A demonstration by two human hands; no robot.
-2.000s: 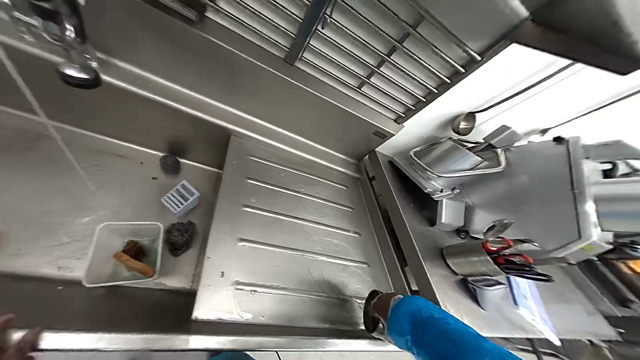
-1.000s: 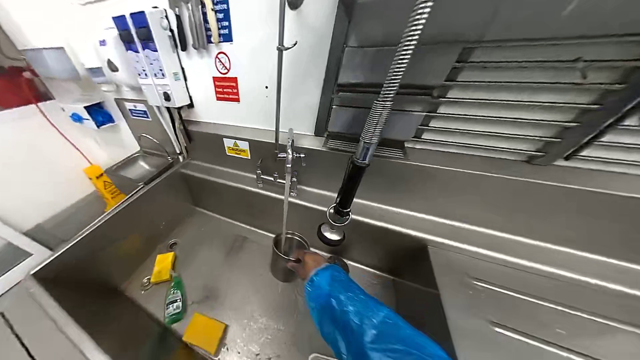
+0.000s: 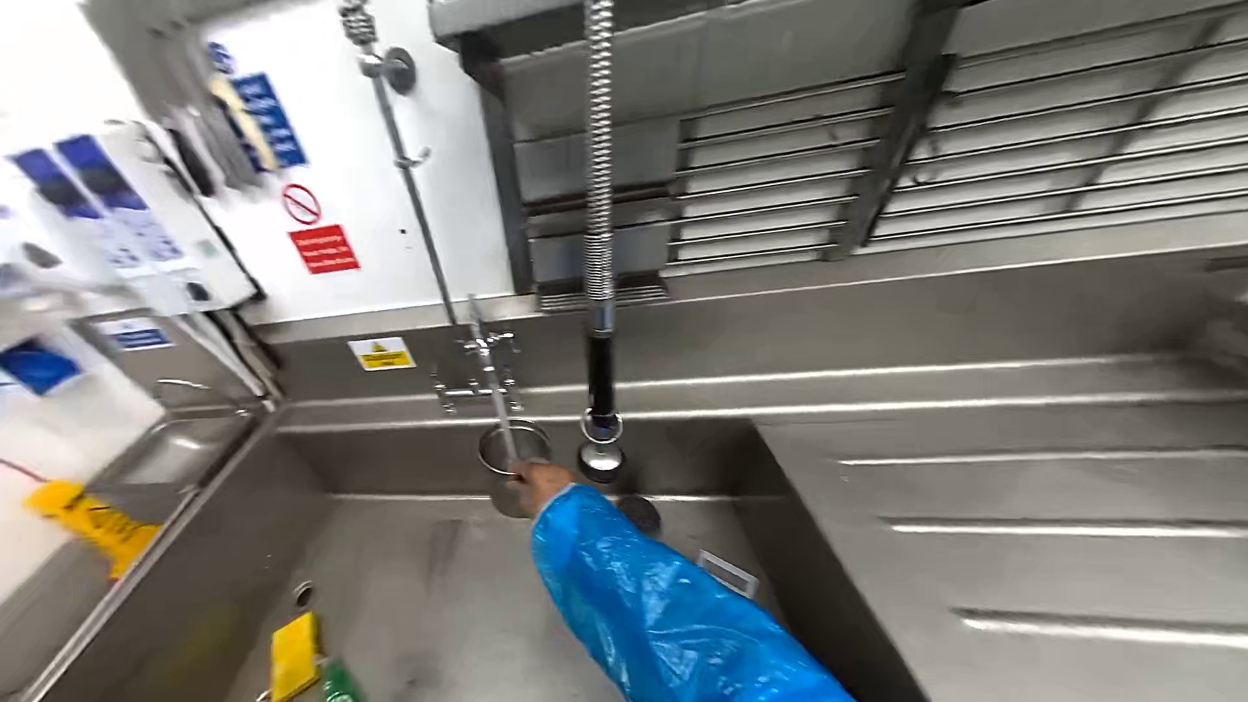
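Observation:
My right hand (image 3: 542,485), in a blue plastic sleeve, grips the rim of a round metal container (image 3: 514,447) over the back of the steel sink (image 3: 390,575). The container is under the spout of a wall-mounted tap (image 3: 485,356), and a stream runs down into it. Just right of the container hangs a pre-rinse spray head (image 3: 602,456) on a coiled metal hose. A dark scouring pad (image 3: 639,514) lies behind the sleeve. My left hand is out of view.
A yellow sponge (image 3: 294,655) and a green bottle (image 3: 338,682) lie at the sink's front left. A ridged steel drainboard (image 3: 1014,546) adjoins on the right, below a wall rack (image 3: 780,185). A small hand basin (image 3: 180,444) and a yellow floor sign (image 3: 93,522) stand left.
The view has swung left from the drainboard to the tap. My right hand, over the drainboard's front edge two seconds ago, now holds the metal container under the tap, as one second ago.

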